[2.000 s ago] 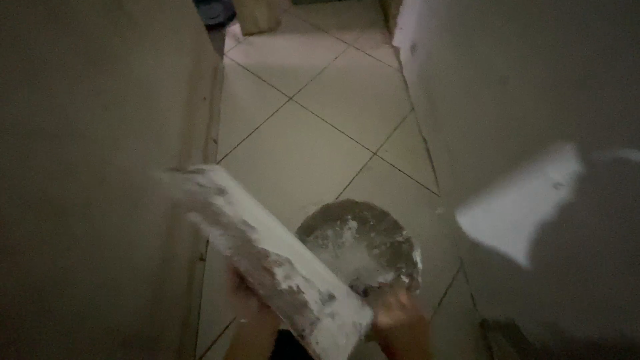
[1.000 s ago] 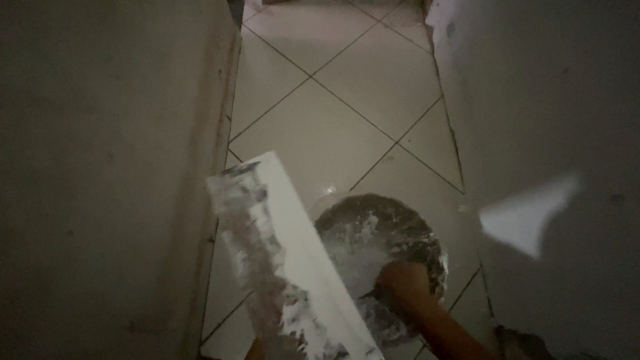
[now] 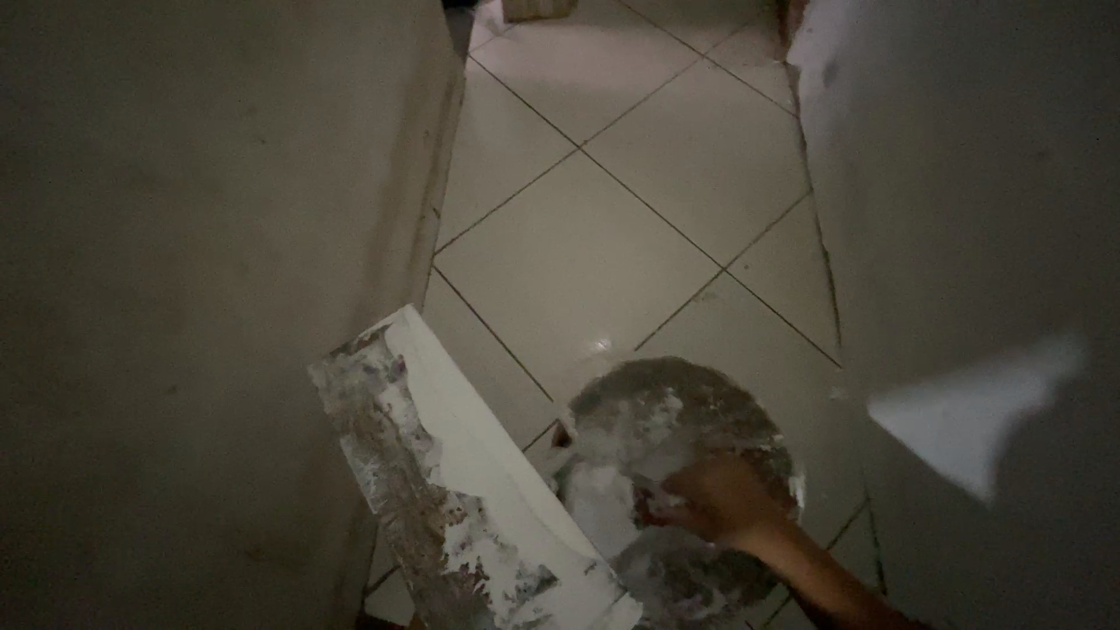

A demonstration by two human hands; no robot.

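A long plastering trowel blade (image 3: pixel 490 472), smeared with white plaster along one edge and dried residue elsewhere, slants across the lower left. My left hand is hidden beneath it; only a dim bit of skin may show at the bottom edge. Right of the blade, a round bucket (image 3: pixel 669 376) with plaster-crusted walls stands on the floor. My right hand (image 3: pixel 722 499) is over the bucket's opening, closed round a small tool, whose pale, blurred blade (image 3: pixel 599 507) appears to point left.
Walls rise close on the left (image 3: pixel 219 262) and right (image 3: pixel 962 219) of a narrow passage with a tiled floor (image 3: pixel 586 219). A pale block-like object (image 3: pixel 538 9) stands at the far end. A bright patch of light falls on the right wall.
My right hand was beside the lower end of the long blade two seconds ago and is now over the bucket. The long blade has stayed slanted at the left of the bucket.
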